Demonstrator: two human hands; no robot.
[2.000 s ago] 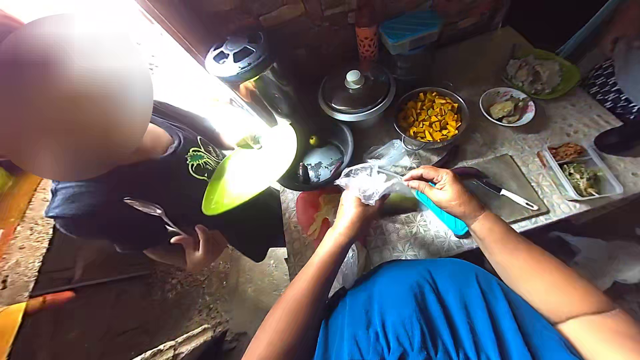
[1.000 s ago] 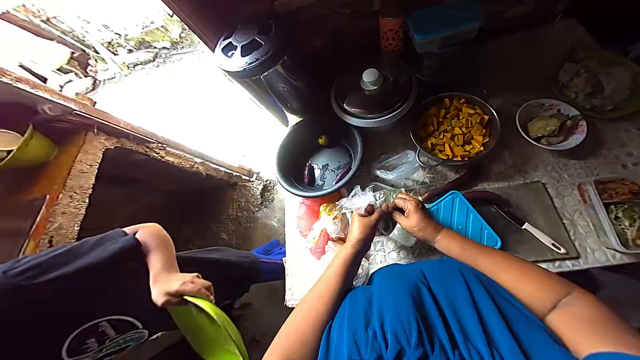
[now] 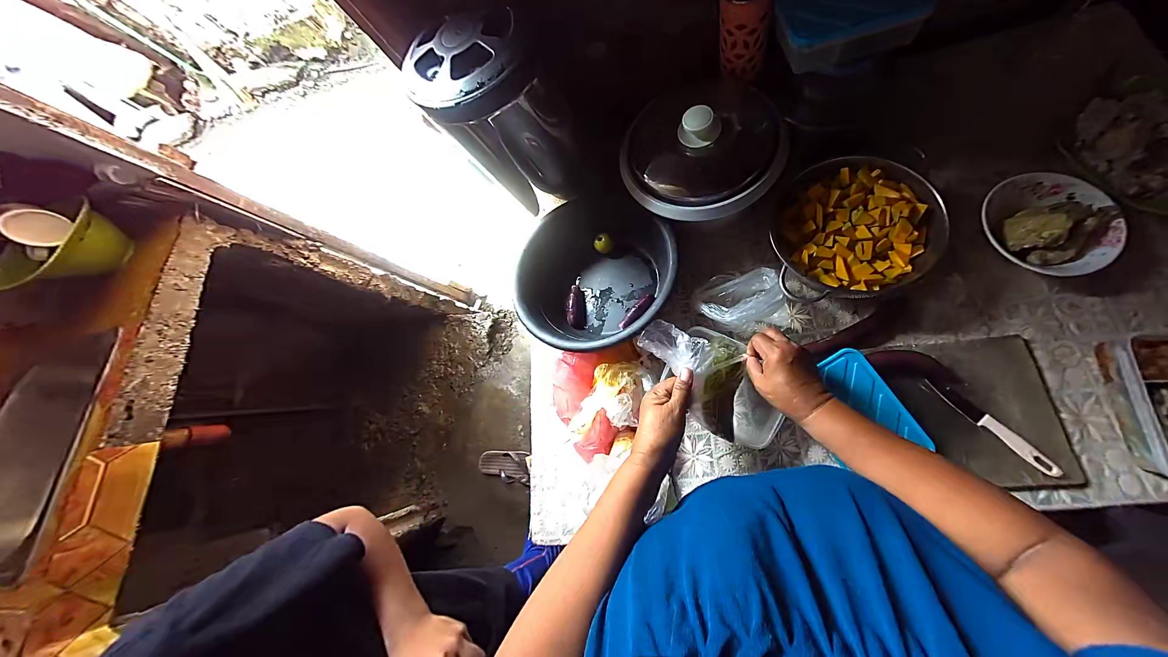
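A clear plastic bag (image 3: pixel 707 370) with something green inside is stretched between my two hands over the table's near left part. My left hand (image 3: pixel 663 415) pinches its left side, and my right hand (image 3: pixel 780 370) grips its right edge. Under the bag stands a clear plastic container (image 3: pixel 756 415), partly hidden. Right of my right hand lies a blue plastic lid (image 3: pixel 871 397), beside a dark cutting board (image 3: pixel 1022 392) with a white-handled knife (image 3: pixel 1017 444). Crumpled red, yellow and white plastic bags (image 3: pixel 607 406) lie left of my left hand.
A grey basin (image 3: pixel 526 297) holds two eggplants and a small green fruit. Behind stand a lidded pot (image 3: pixel 703 169) and a metal colander of cut squash (image 3: pixel 858 228). A floral bowl (image 3: pixel 999 219) is farther right. Another person's arm (image 3: pixel 388 575) is at the lower left.
The bunched bag is now spread out between my hands, which are farther apart. The other person has moved lower left, and the green plate they held is out of view.
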